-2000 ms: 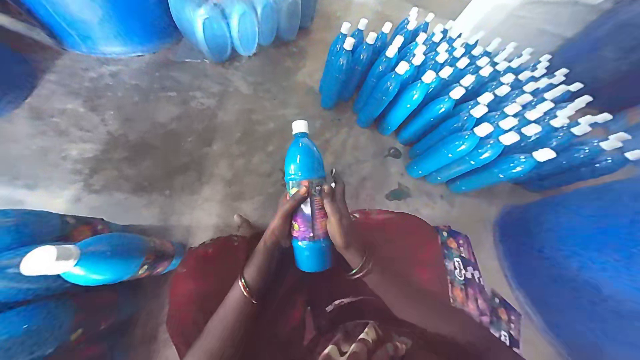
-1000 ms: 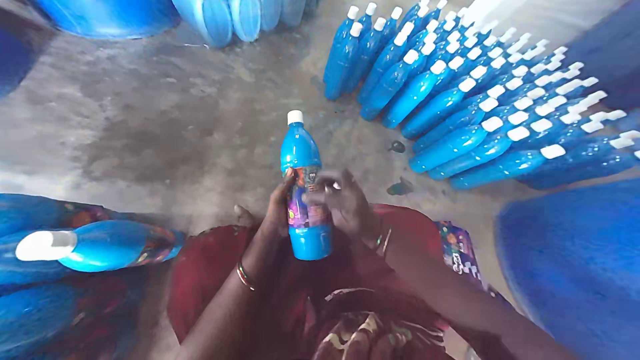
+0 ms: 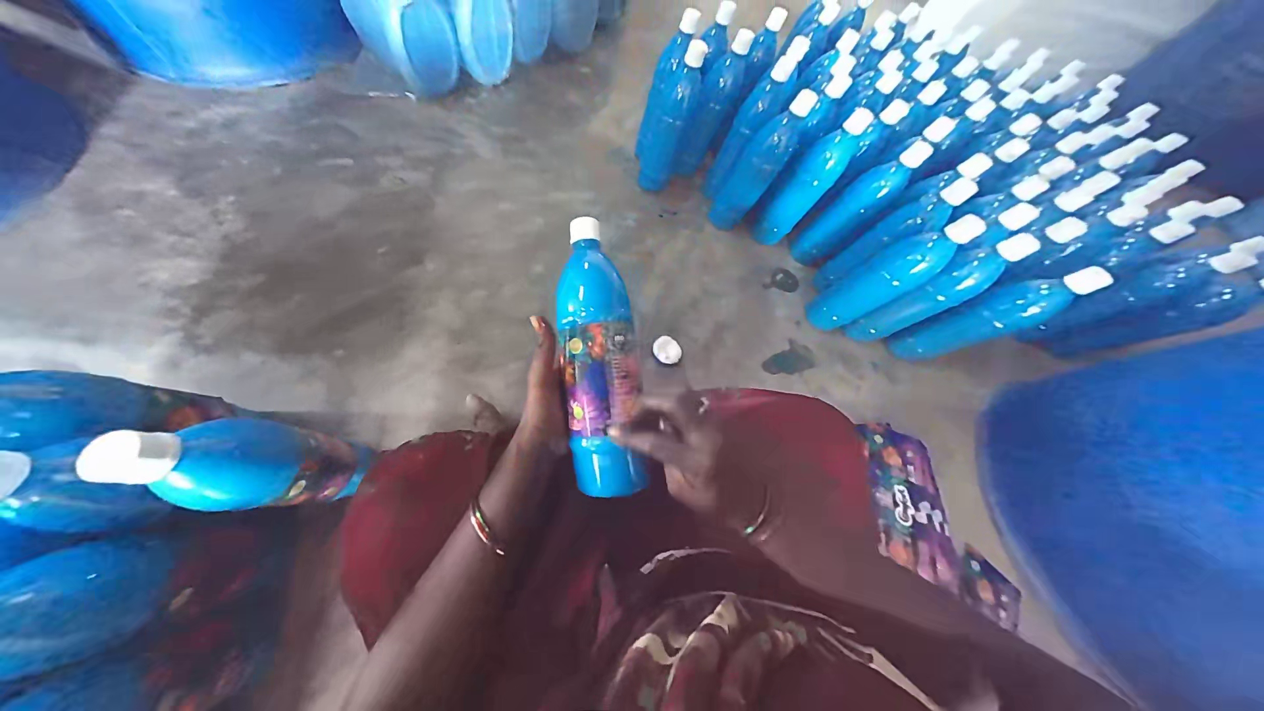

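A plastic bottle of blue liquid (image 3: 604,469) with a white cap and a colourful label stands roughly upright above my lap. My left hand (image 3: 543,395) holds it from its left side, thumb along the label's edge. Fingers of my right hand (image 3: 681,439) are at the label's lower right; they are slightly blurred, and whether they press on it I cannot tell. Just right of the bottle, a small white round piece (image 3: 668,350) lies on the floor. Printed labels (image 3: 908,504) lie beside my right knee.
Many white-capped blue bottles (image 3: 889,217) stand in rows at the upper right. Labelled bottles (image 3: 232,464) are at the left. A blue tub (image 3: 1136,494) is at the right, another blue container (image 3: 227,35) at the upper left, with pale blue containers (image 3: 430,49) beside it.
My right hand has moved from the label's upper part to its lower right edge. The white round piece now shows on the floor beside the bottle.
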